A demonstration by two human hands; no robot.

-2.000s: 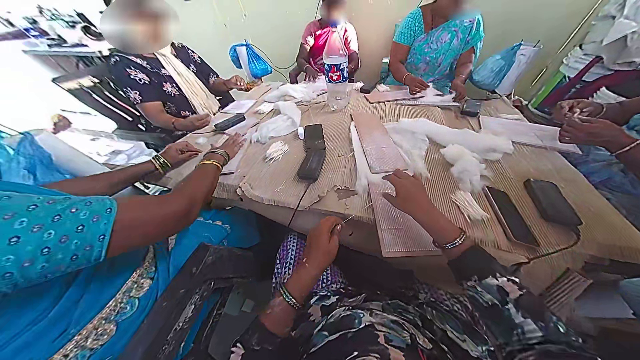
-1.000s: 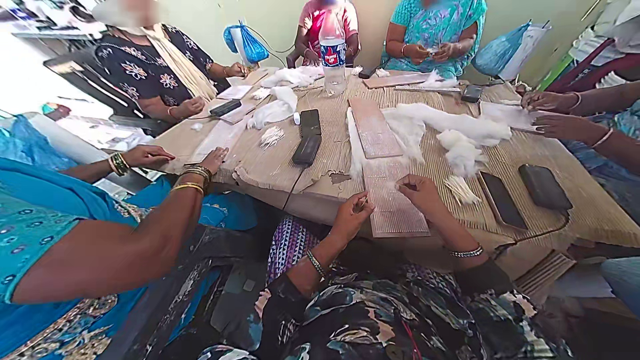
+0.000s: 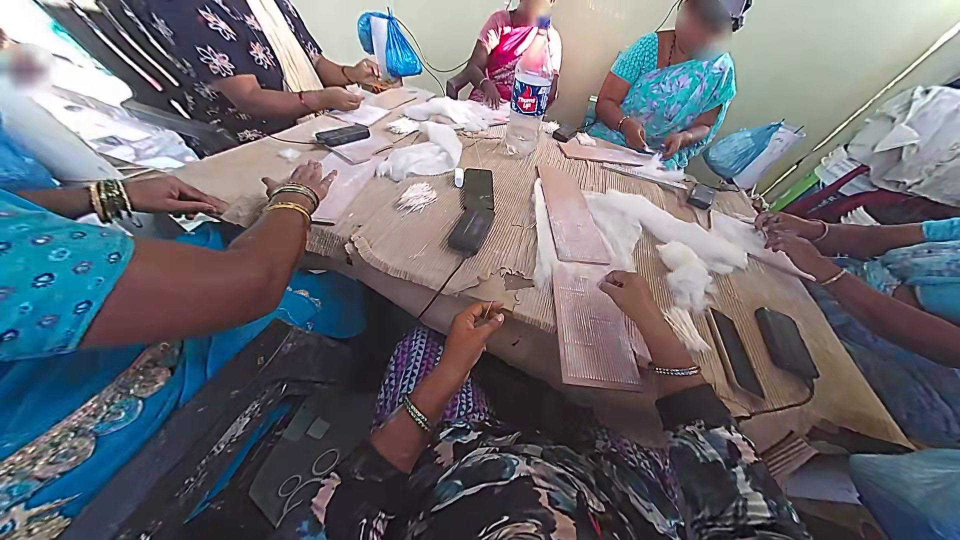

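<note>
My left hand (image 3: 474, 335) is raised just off the table's near edge, thumb and fingertips pinched on a very thin pale strand. My right hand (image 3: 630, 294) is over a ridged pinkish board (image 3: 596, 337), fingers curled down; whether it holds anything cannot be told. A second flat pinkish board (image 3: 571, 214) overlaps the far end of the first. White cotton wool (image 3: 660, 221) spreads beside and under the boards, with a loose tuft (image 3: 686, 270) to the right. Thin white rolled wicks (image 3: 684, 330) lie right of my right hand.
Black cases (image 3: 471, 229) with a cord, a dark phone-like slab (image 3: 735, 352) and another black case (image 3: 786, 343) lie on the corrugated table cover (image 3: 397, 255). A plastic bottle (image 3: 527, 105) stands farther back. Co-workers' hands (image 3: 795, 236) are at the right, others at the left (image 3: 300, 187).
My left hand has moved away from my right hand, leftward off the ridged board, since one second ago. The co-worker's hand at the left has spread flat over a board.
</note>
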